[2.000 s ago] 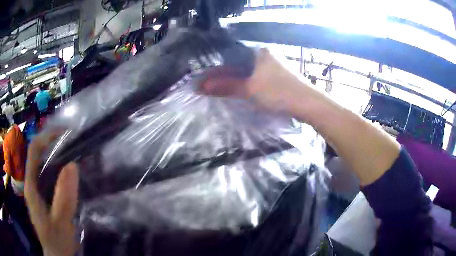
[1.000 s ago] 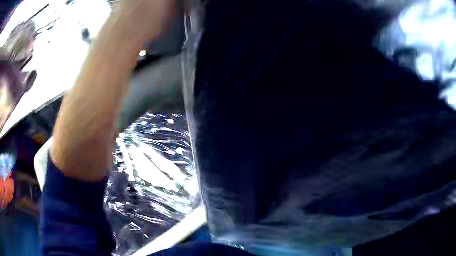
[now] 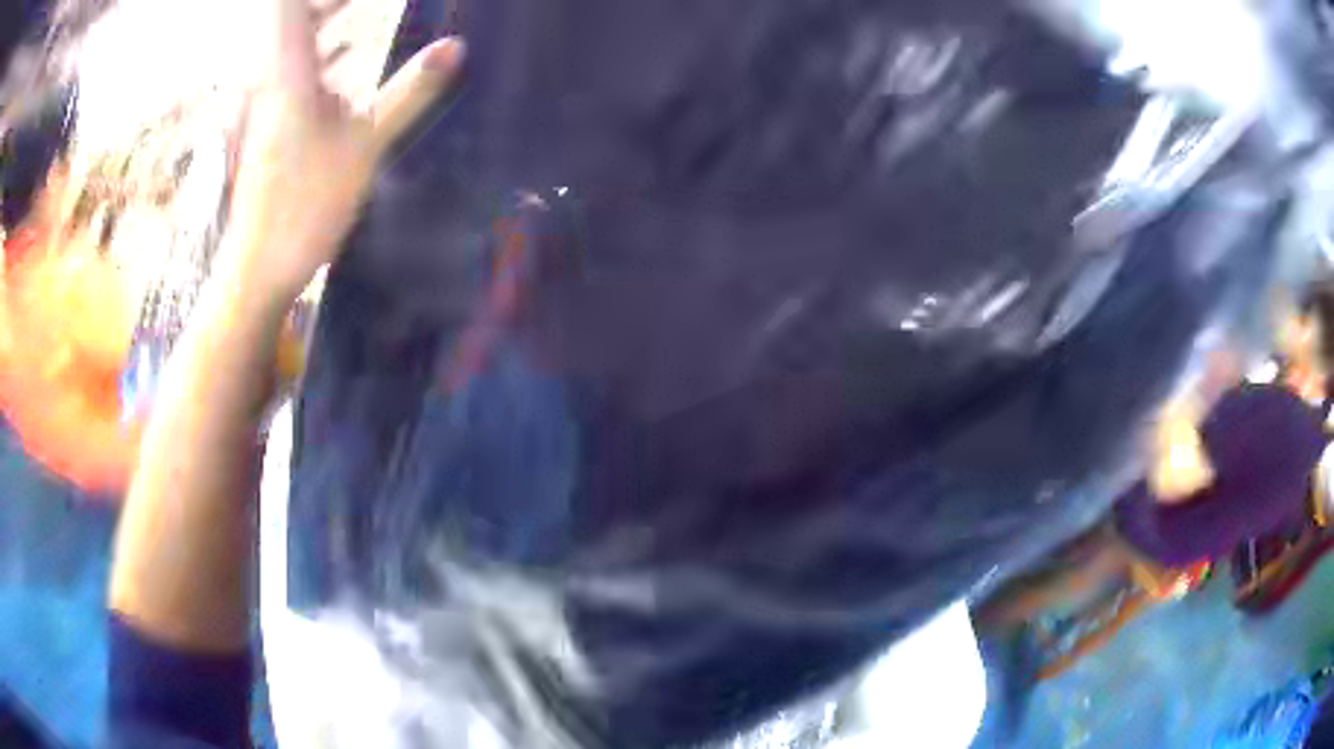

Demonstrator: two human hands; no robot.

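A large dark bagged garment (image 3: 732, 337) under shiny clear film fills the middle of the view, blurred, its top cut off by the upper edge. My left hand (image 3: 307, 161) is at the upper left, beside the garment's left edge, fingers apart and thumb overlapping that edge. My right hand is not in view. The off-white tub (image 3: 944, 680) shows below and to the left of the garment, mostly hidden by it. Crumpled film hangs at the garment's lower end, over the tub.
A blurred orange shape (image 3: 66, 351), likely a person's clothing, is at the left. At the right is a person with a dark purple sleeve (image 3: 1244, 468), near brown wooden pieces (image 3: 1075, 607). Blue floor (image 3: 59, 549) and crumpled blue sheeting (image 3: 1270, 717) show low down.
The view has swung down and the bagged garment now spreads over the tub. My left hand, cut off at the top one second ago, now shows with its fingers apart. My right hand has left the view.
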